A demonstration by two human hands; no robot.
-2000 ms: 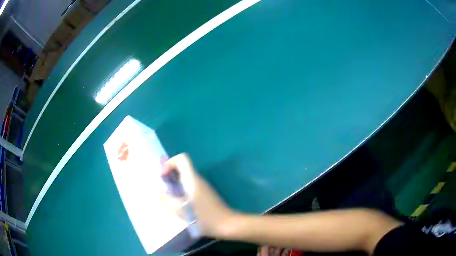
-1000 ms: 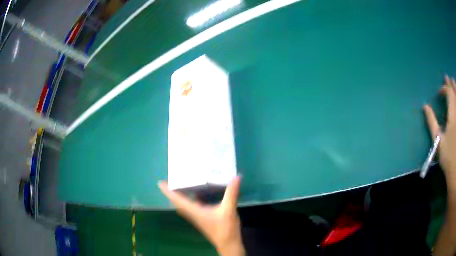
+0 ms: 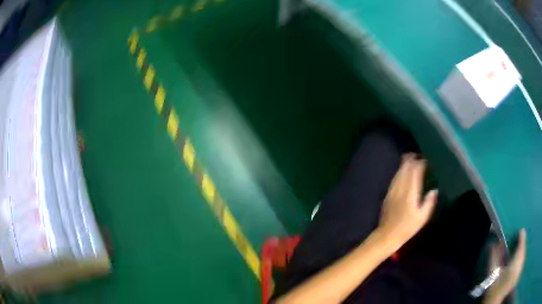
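Observation:
A white product box (image 3: 488, 72) with small orange-red prints stands alone on the teal-green workbench top, near the white rail at the upper right. My left hand (image 3: 407, 199) is over my dark-clothed lap, below the bench edge, with its fingers apart and nothing in it. My right hand (image 3: 504, 274) is at the bench edge at the lower right, blurred and partly cut off. It holds a thin silver-white pen (image 3: 486, 284). Neither hand touches the box.
A stack of white boxes (image 3: 44, 154) stands on the green floor at the far left, with brown cardboard (image 3: 59, 274) at its near end. Yellow-black tape (image 3: 189, 155) crosses the floor. A red stool (image 3: 274, 255) is beside my leg. The bench edge (image 3: 440, 122) curves down the right side.
The view has swung left and down to the floor and the stack. My left hand has let go of the box and moved off the bench. The pen is still in my right hand.

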